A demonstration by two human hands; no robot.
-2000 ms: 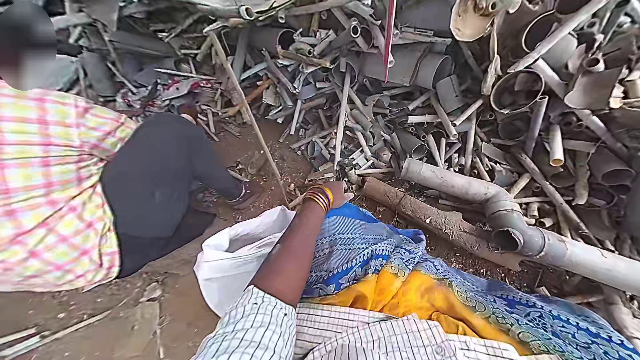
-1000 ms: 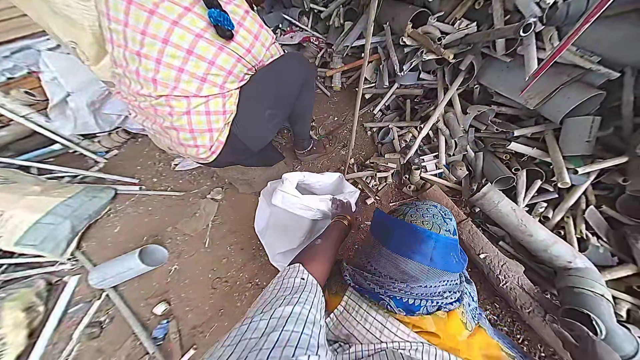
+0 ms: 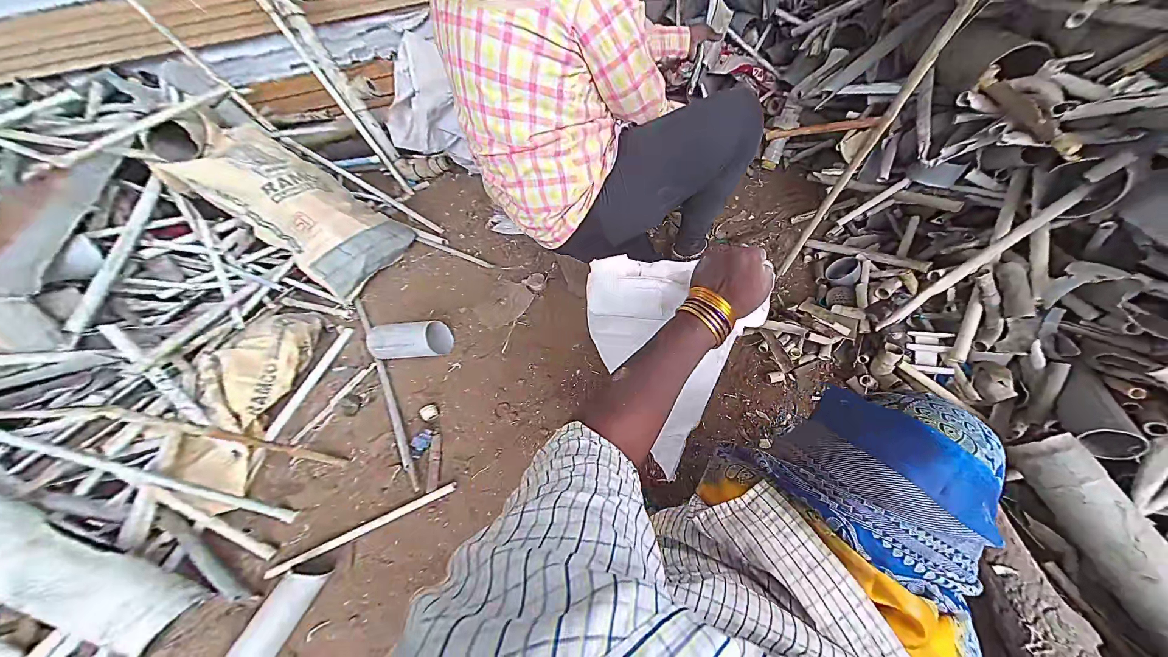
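Note:
My left hand [image 3: 735,278], with yellow bangles at the wrist, is closed on the upper edge of a white sack [image 3: 630,306]. The sack hangs limp below the fist and forearm, its lower part narrowing toward my lap. Blue patterned cloth [image 3: 912,484] and yellow cloth [image 3: 899,598] cover my leg, to the right of the arm. My right hand does not show. Close to the right of the sack lie short pieces of cut pipe [image 3: 835,319] on the soil.
A person in a checked shirt [image 3: 538,109] squats just beyond the sack. Scrap pipes [image 3: 1022,210] are heaped at the right, with a long stick [image 3: 881,137] leaning there. Thin pipes and a printed sack [image 3: 283,196] lie left. A short grey pipe [image 3: 411,339] rests on the soil.
The view has swung left. The white sack, wide-mouthed and upright a second ago, now hangs flatter and stretched from my left hand. The other person's hand has come into view.

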